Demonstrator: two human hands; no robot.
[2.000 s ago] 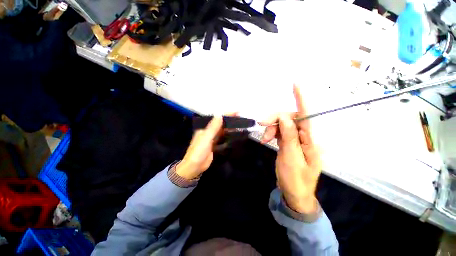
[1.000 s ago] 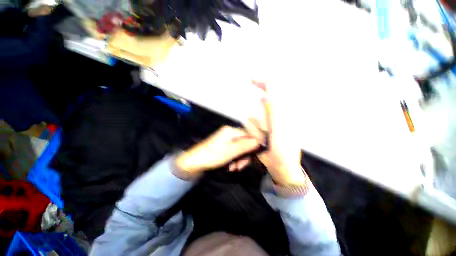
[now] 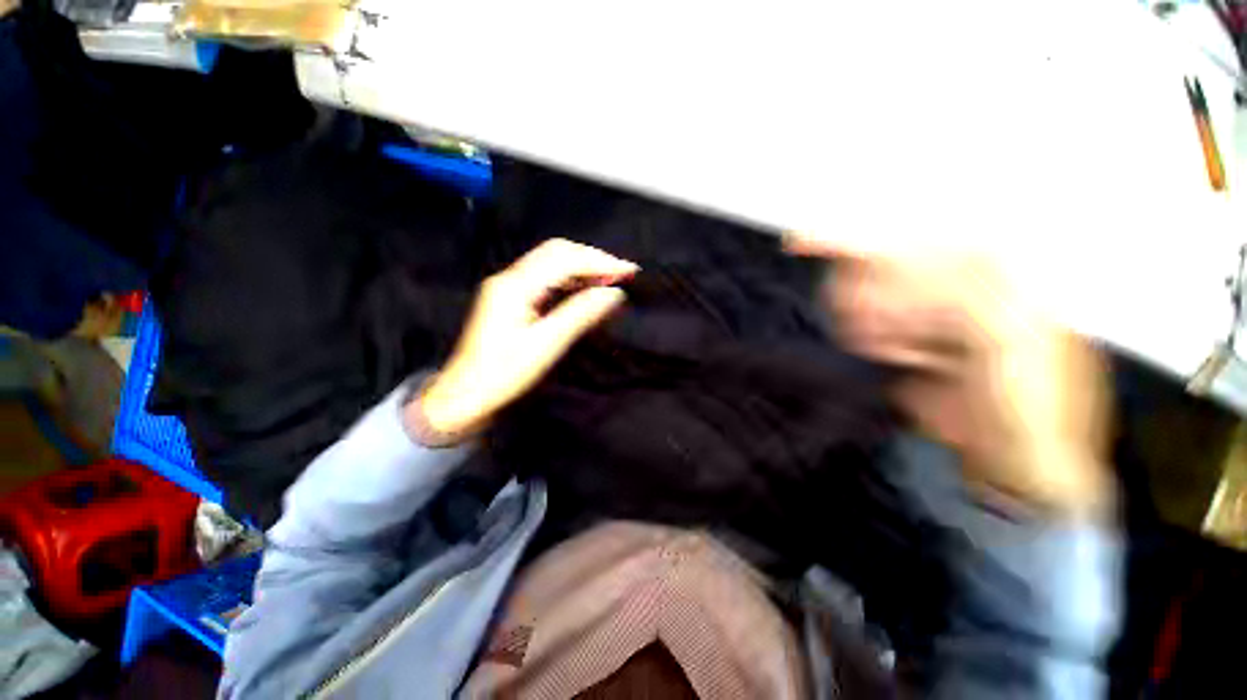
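A large black cloth [image 3: 711, 397] lies in loose folds over my lap, below the white table's edge. My left hand [image 3: 527, 328] is at the cloth's upper left part, thumb and fingertips pinched together on it. My right hand [image 3: 978, 362] is strongly blurred at the right of the cloth, beside the table's front edge. Its fingers point left, and the blur hides whether they hold anything.
The white table [image 3: 821, 116] spans the top and right, with an orange-handled tool [image 3: 1208, 144] at its far right. Tan cardboard [image 3: 267, 19] is at the upper left. More black cloth [image 3: 274, 280] lies over a blue crate [image 3: 157, 431]. A red stool [image 3: 103, 533] stands lower left.
My hands were together at the table edge and are now apart, the right one moved right. The thin stiff strip seen earlier no longer shows. The view has tilted down towards my lap.
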